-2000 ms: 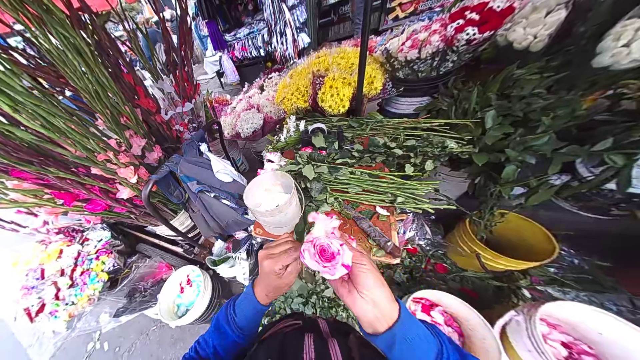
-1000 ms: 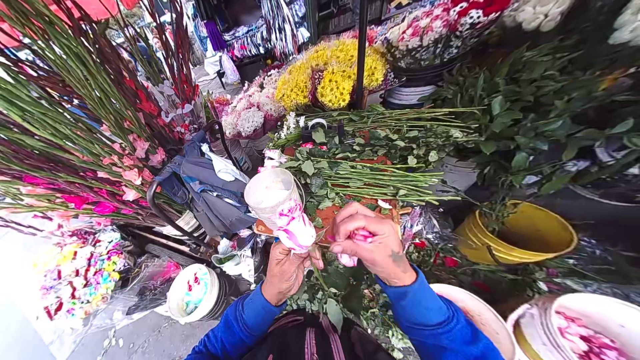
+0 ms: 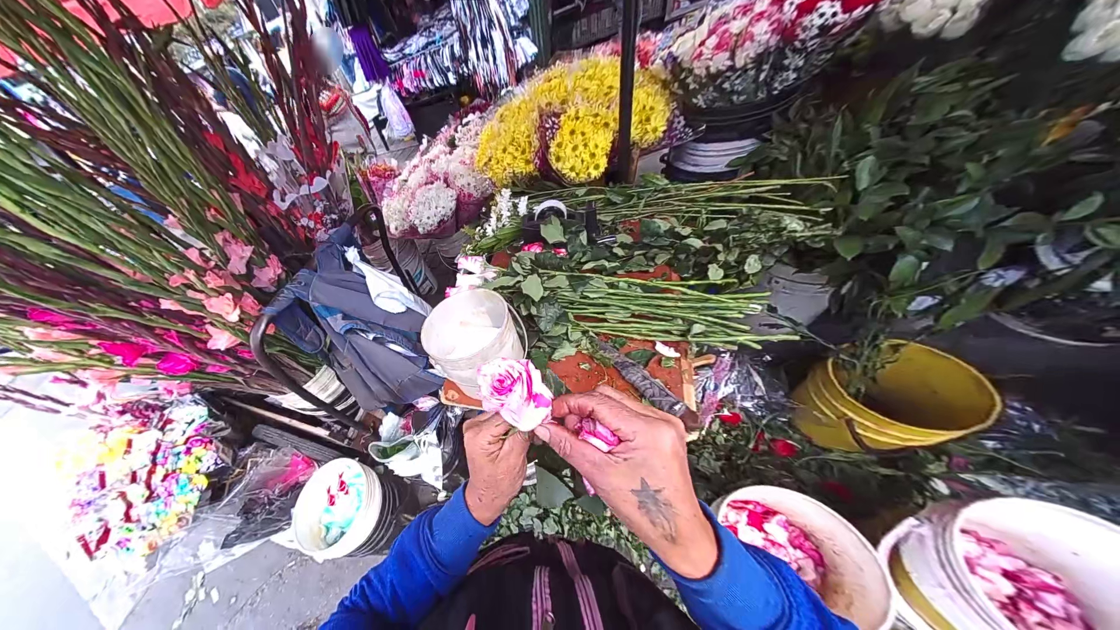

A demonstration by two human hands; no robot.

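Note:
A pink-and-white rose (image 3: 516, 394) is held at the base of its bloom by my left hand (image 3: 495, 459), whose fingers close round the stem below it. My right hand (image 3: 630, 455) reaches in from the right, its thumb and fingertips at the underside of the bloom. Loose pink-and-white petals (image 3: 598, 434) are tucked within the curled fingers of that hand. Just behind the rose stands a whitish plastic bucket (image 3: 464, 337). Green cut stems (image 3: 674, 302) lie with their leaves on a reddish-brown work surface (image 3: 577, 372) beyond my hands.
White buckets with petals (image 3: 853, 569) (image 3: 1024, 534) stand at the lower right, near a yellow bucket (image 3: 980, 402). Another white bucket (image 3: 328, 507) is at the lower left. A blue-grey bag (image 3: 359, 332) hangs by a dark metal frame (image 3: 262, 350). Tall gladiolus stems (image 3: 114, 219) fill the left.
From two seconds ago, the rose has turned from facing up to leaning left over the bucket's near side. My right hand has gathered loose petals and has moved back against the bloom since one second ago.

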